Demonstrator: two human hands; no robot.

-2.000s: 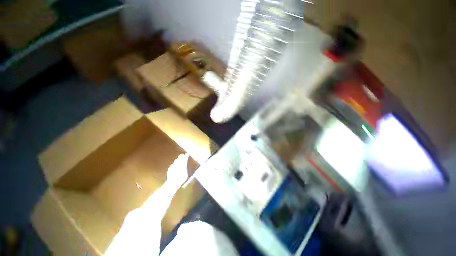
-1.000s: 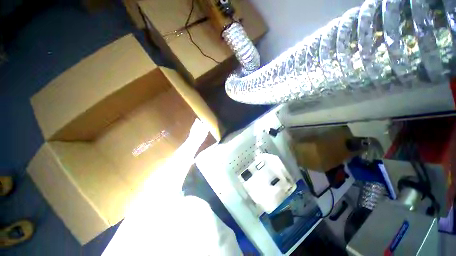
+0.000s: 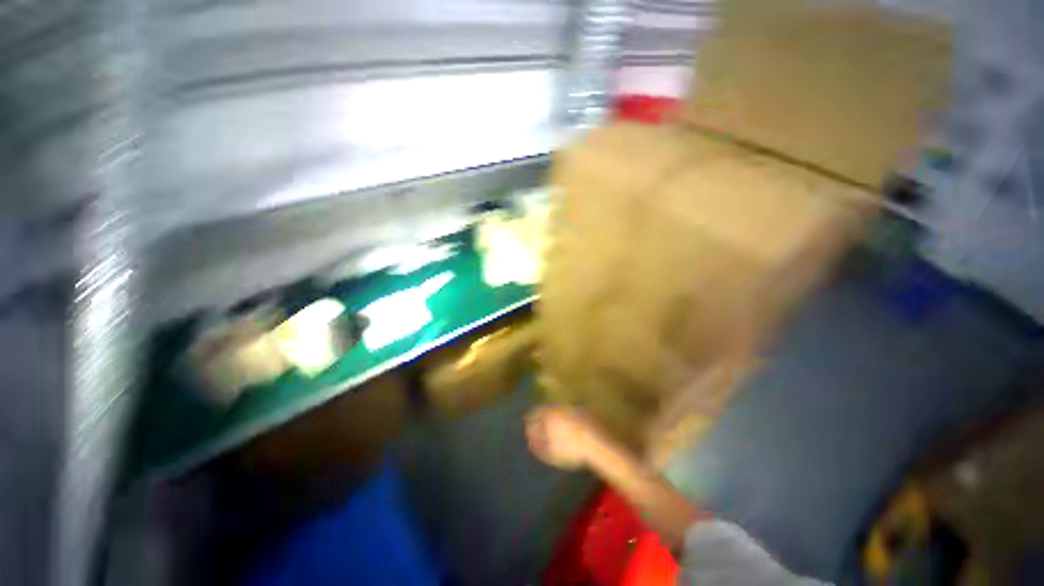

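A large brown carton [image 3: 653,263] fills the middle and right of the blurred view, with a wide flap [image 3: 819,86] standing up at its top right. One bare hand, which looks like my right hand [image 3: 561,437], is at the carton's lower left corner, its forearm and grey sleeve coming from the lower right. Its fingers look curled, but blur hides whether they grip the carton edge. My left hand does not show.
A green-topped bench [image 3: 258,406] with blurred cream and white items runs along the left. Below are a blue object [image 3: 343,538] and a red stool-like object [image 3: 618,544]. A silver post or duct [image 3: 103,309] stands far left. Another brown box with yellow [image 3: 973,504] is lower right.
The view has swung from the machine and the open carton on the floor to the green bench. A carton now stands large in front, and the machine is out of view.
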